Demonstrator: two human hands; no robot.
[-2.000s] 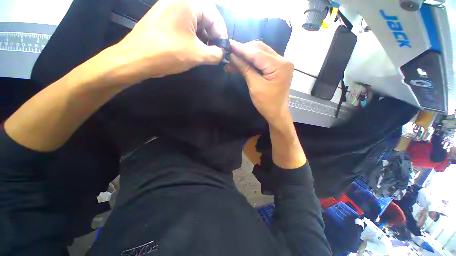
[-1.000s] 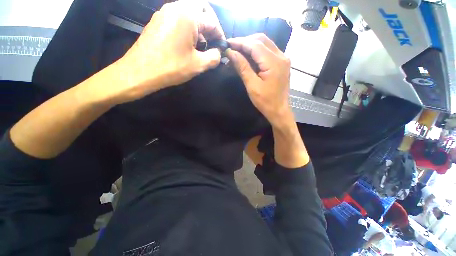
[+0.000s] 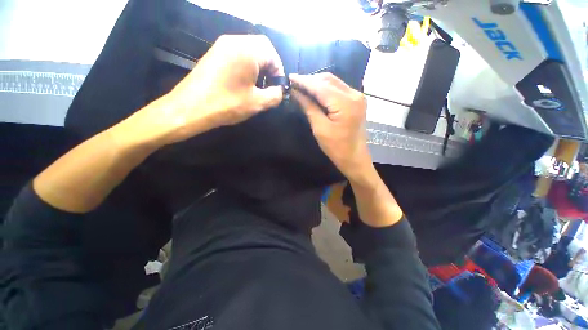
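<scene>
A large black garment panel [image 3: 225, 151] lies over the table's front edge and my lap. My left hand [image 3: 242, 80] pinches a small black strap [image 3: 278, 81] between thumb and fingers at the top middle of the panel. My right hand [image 3: 332, 113] pinches the same strap from the right, fingertips almost touching those of my left hand. A small shiny bit shows between the fingertips; whether it is a buckle I cannot tell.
The white sewing machine [image 3: 525, 61] stands at the upper right, with yellow handles [image 3: 416, 32] under its head. A dark oblong object [image 3: 433, 87] lies right of my hands. A printed ruler [image 3: 39, 82] runs along the table edge. Blue and red baskets [image 3: 474, 261] stand at lower right.
Both hands and the panel sit slightly lower in the view. The fingers have shifted a little on the strap, and both hands still pinch it.
</scene>
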